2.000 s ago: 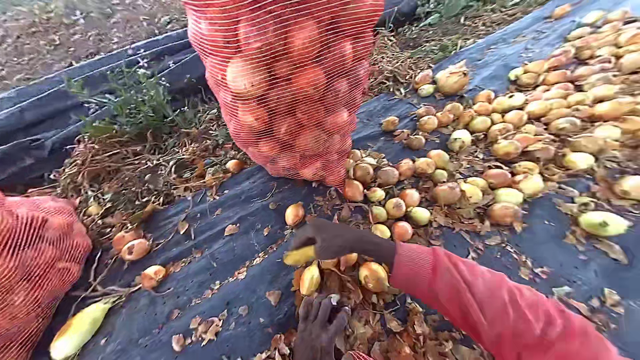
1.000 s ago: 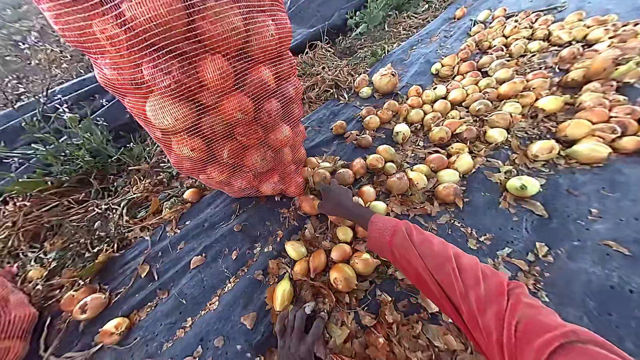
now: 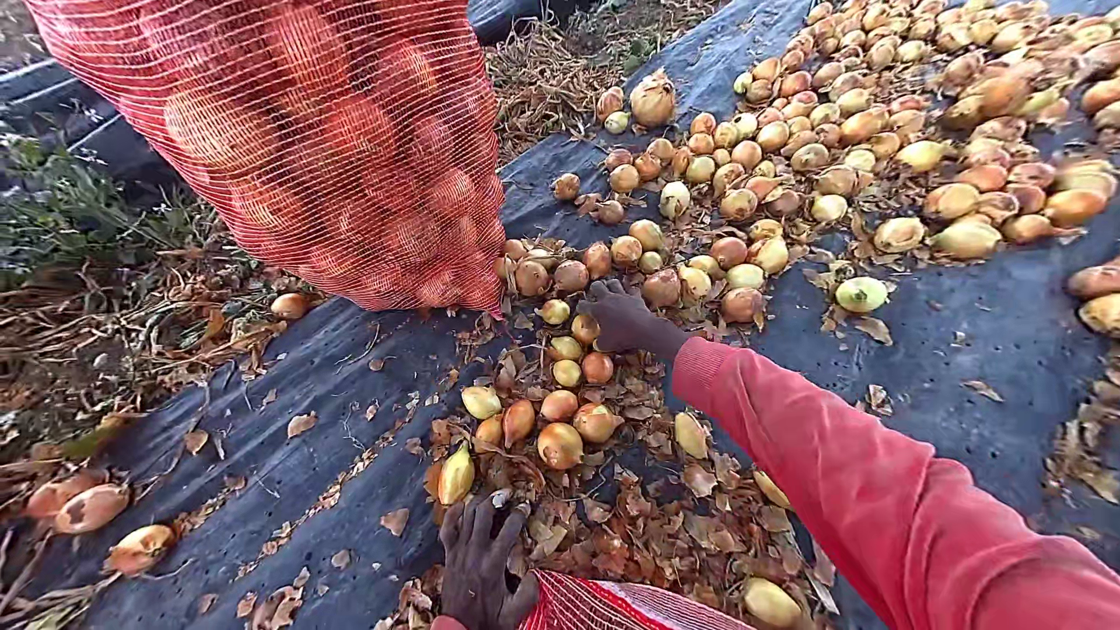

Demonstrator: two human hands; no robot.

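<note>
My right hand (image 3: pixel 626 317), in a red sleeve, reaches down among small yellow-brown onions (image 3: pixel 570 276) on black ground cover; its fingertips touch or nearly touch some, and whether it holds one is hidden. Low in the view, my left hand (image 3: pixel 483 560) rests with fingers apart on dry skins, just below a pale elongated onion (image 3: pixel 456 475). By its wrist lies the edge of a red mesh bag (image 3: pixel 612 604). Between the hands lies a loose group of onions (image 3: pixel 560 445). A full red mesh sack of onions (image 3: pixel 350 157) looms at the upper left.
A large spread of onions (image 3: pixel 862 127) covers the ground cover (image 3: pixel 971 350) at upper right. Dry stalks and green weeds (image 3: pixel 61 210) border it on the left. A few loose onions (image 3: pixel 142 549) lie at lower left, and papery skins (image 3: pixel 674 525) are scattered below my right arm.
My right hand has moved from the near group of onions to those by the foot of the full sack, then slightly right of it. My left hand stays low in the view.
</note>
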